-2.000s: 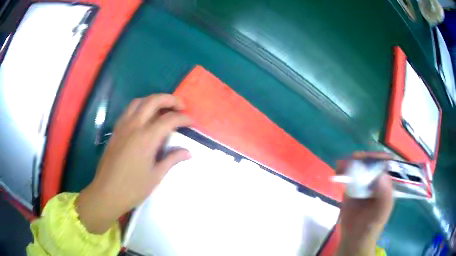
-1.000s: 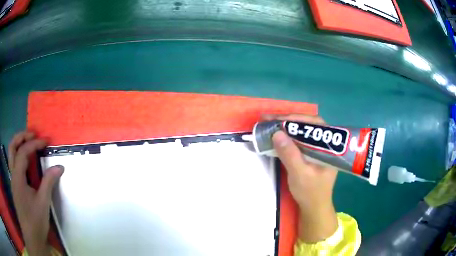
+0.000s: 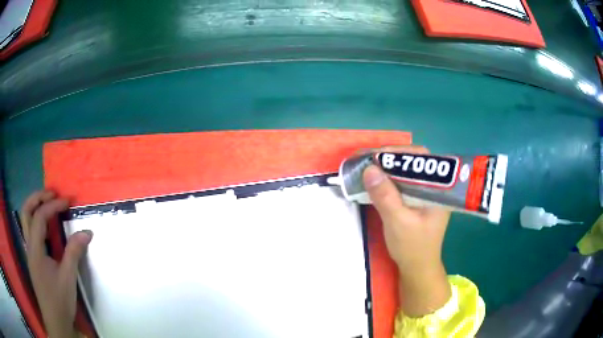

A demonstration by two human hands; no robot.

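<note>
A white display panel (image 3: 225,264) with a black border strip along its far edge lies on a red-orange foam pad (image 3: 198,162). My right hand (image 3: 403,218) grips the silver B-7000 adhesive tube (image 3: 423,181). The tube's white nozzle points left and is at the panel's far right corner; whether it touches cannot be told. My left hand (image 3: 53,257) is at the panel's far left corner, thumb over the white face and fingers outside the edge, holding the panel by that corner.
A small white needle-tip bottle (image 3: 539,218) lies on the green bench (image 3: 297,99) to the right. Another panel on a red pad (image 3: 456,30) is at the far right, another at the far left. A yellow sleeve edge shows at the right rim.
Since two seconds ago the view has turned and the tube has come to the panel's far right corner. In the last second, the tube has tilted closer to level; the left hand stays at its corner.
</note>
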